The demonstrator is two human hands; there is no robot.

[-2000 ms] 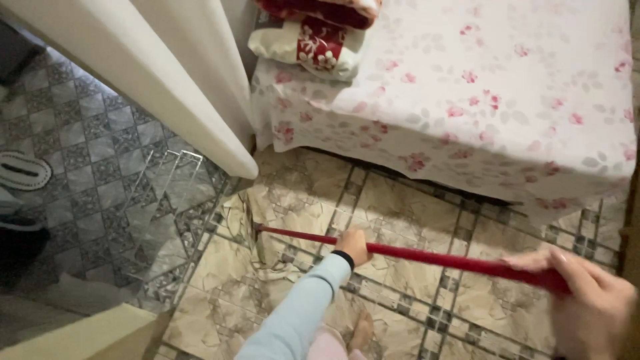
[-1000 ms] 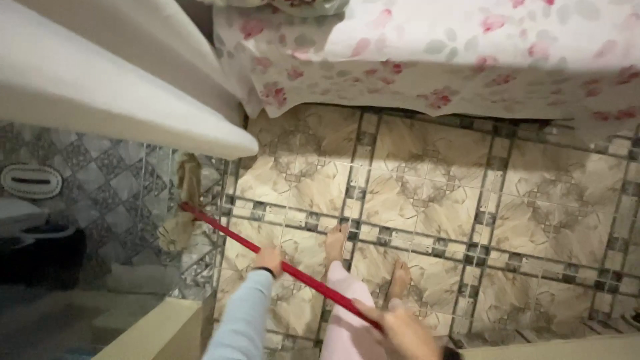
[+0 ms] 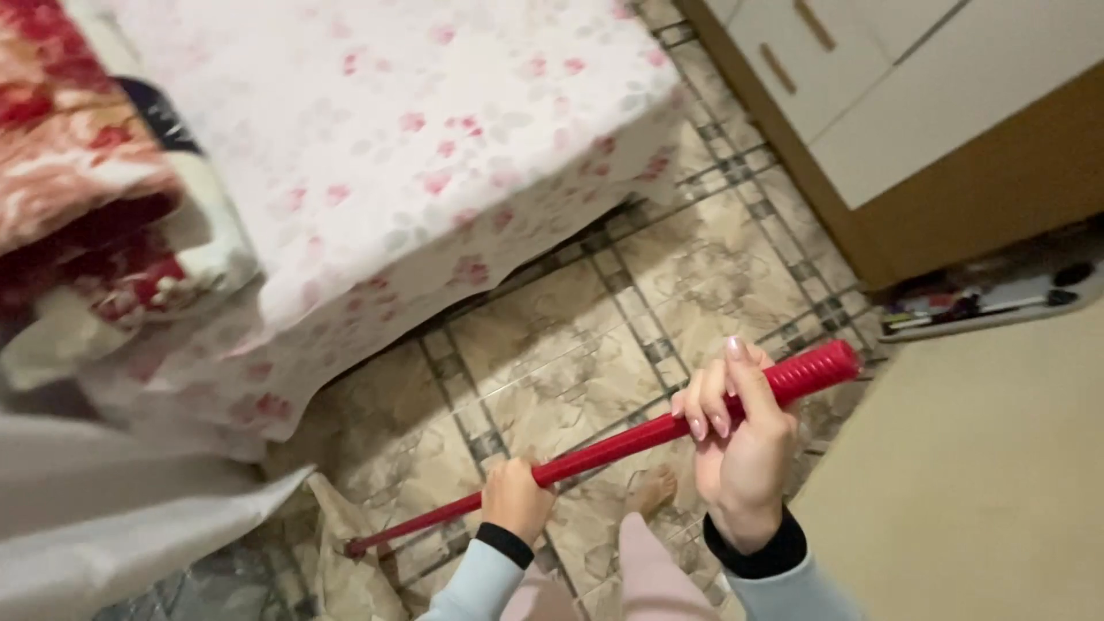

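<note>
A long red pole (image 3: 617, 446) with a ribbed grip end runs slantwise across the view. My left hand (image 3: 517, 498) is closed around its lower middle part. Near the ribbed end, my right hand (image 3: 743, 431) holds the pole with its fingers curled over it. At the far lower end the pole meets a beige cloth (image 3: 345, 552) that lies on the tiled floor (image 3: 552, 379), close to the edge of a pale curtain. What is under the cloth is hidden.
A bed with a floral sheet (image 3: 448, 172) fills the upper left, with folded red and white bedding (image 3: 78, 172) on it. The pale curtain (image 3: 129, 517) hangs at lower left. A white and brown drawer cabinet (image 3: 862, 86) stands upper right, beside a beige surface (image 3: 975, 466).
The cloth end of the pole was on the dark patterned floor past the curtain; now it is on the beige tiles beside the curtain. The view has swung toward the bed and cabinet.
</note>
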